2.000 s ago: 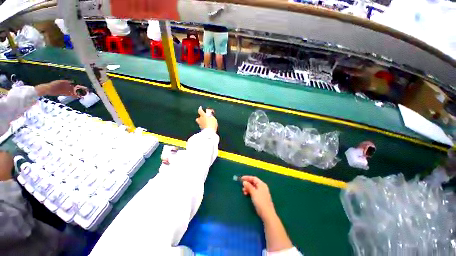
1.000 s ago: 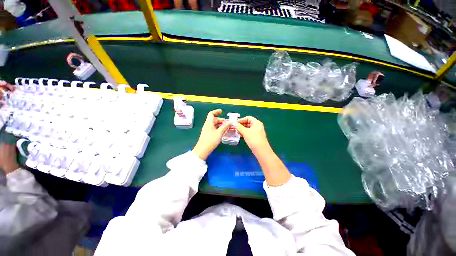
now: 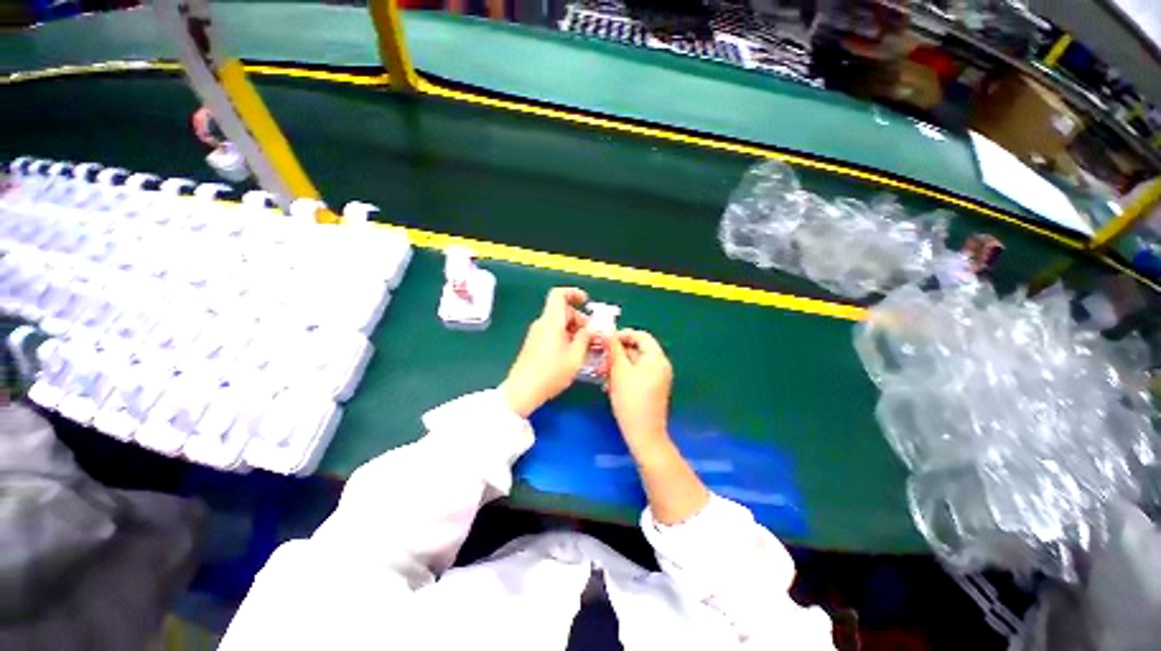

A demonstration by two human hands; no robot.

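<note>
A white watch stand with a small pinkish watch on it stands on the green bench in front of me. My left hand grips its left side with the fingertips. My right hand has thumb and finger pinched at its right side. The fingers cover most of the watch, and any film piece between them is too small to tell. A second white stand with a pinkish strap stands to the left. The blue sheet lies flat at the bench's near edge, partly under my right forearm.
A block of white empty stands is at the left. A heap of clear blister trays is at the right. Beyond the yellow edge, clear trays and stands with watches lie on the dark green belt. A yellow-painted post rises at upper left.
My left hand has come back from over the belt to the stand, and my right hand has joined it there. Over the last second, both hands stayed at the stand; the belt items shifted right.
</note>
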